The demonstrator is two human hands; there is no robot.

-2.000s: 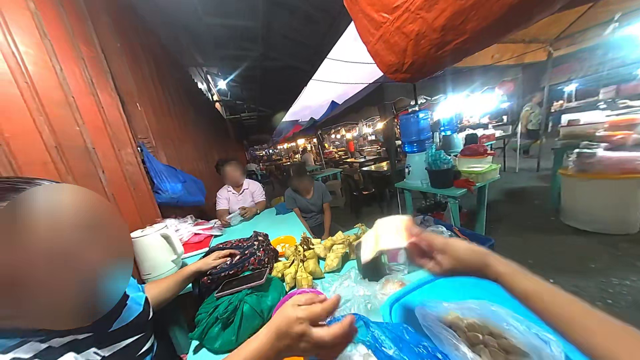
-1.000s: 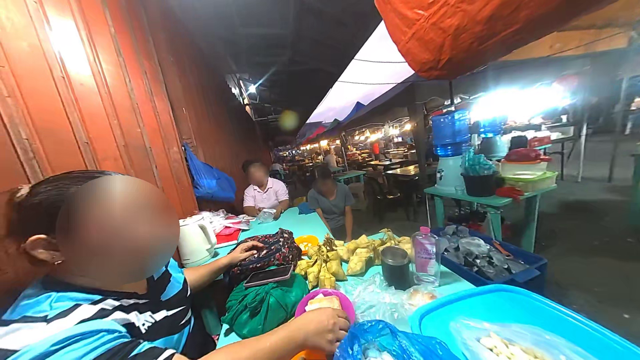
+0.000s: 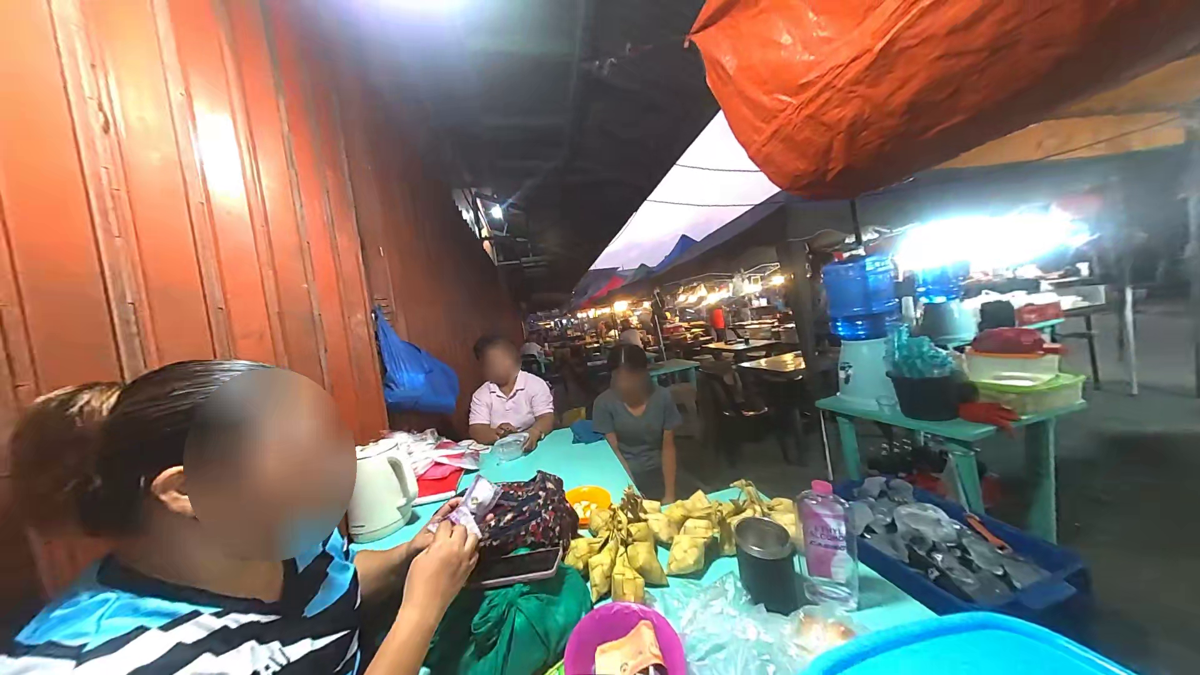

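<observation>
Neither my left hand nor my right hand is in view. Nearest the camera, a magenta bowl (image 3: 578, 641) holds a tan paper-like piece, possibly a banknote. Clear plastic bags (image 3: 717, 623) lie beside it. Woven-leaf pouches (image 3: 689, 553) are heaped on the turquoise table (image 3: 562, 457). A dark metal tumbler (image 3: 767, 572) and a pink-capped alcohol bottle (image 3: 828, 553) stand right of them. At left, a co-worker in a striped shirt (image 3: 234, 628) holds a purplish banknote (image 3: 476, 502) in both hands, over a phone (image 3: 516, 568) and a dark patterned bag (image 3: 534, 511).
A green cloth bundle (image 3: 525, 614) and a white kettle (image 3: 375, 492) are at left. Two people sit at the far end. A bright blue basin rim (image 3: 966, 633) is at lower right, with a dark blue crate (image 3: 1069, 572) of clear plastic bags beyond. A water dispenser (image 3: 864, 370) stands behind.
My right hand, which held a pale flat item two seconds ago, is out of view. The co-worker's hand has left the patterned bag, and a banknote is now between both of that person's hands.
</observation>
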